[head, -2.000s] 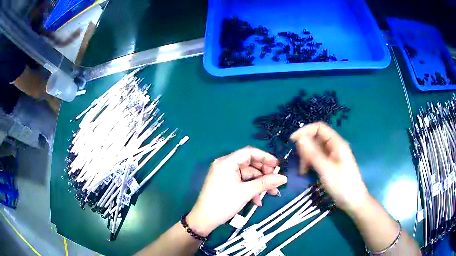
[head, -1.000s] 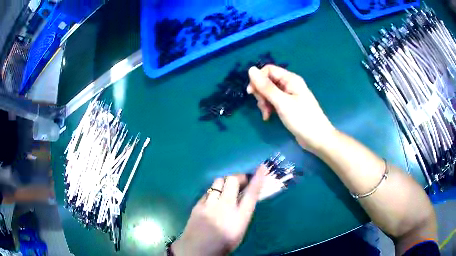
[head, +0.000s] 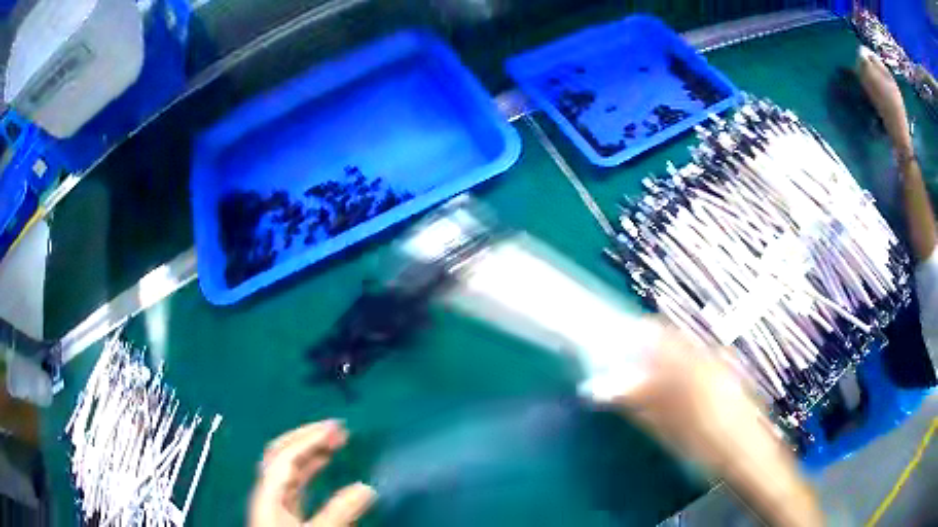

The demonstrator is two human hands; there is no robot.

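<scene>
My right hand (head: 658,376) is blurred and closed around a bundle of white leads (head: 545,299), which points up and left over the bench. My left hand (head: 309,479) is at the bottom edge, partly cut off, its fingers apart and holding nothing. A loose heap of black pieces (head: 370,329) lies beyond my hands. The right pile of leads (head: 761,247) lies in dense rows to the right of my right hand. The left pile of leads (head: 129,437) lies at the lower left.
A large blue tray (head: 509,149) with black pieces is at upper left, and a smaller blue tray (head: 607,160) stands right of it. Another person's hand and arm (head: 890,108) are at the far right. A white container (head: 77,62) is at the upper left.
The view has swung to the right. My right hand has left the black heap and now holds the lead bundle; my left hand has let it go and opened.
</scene>
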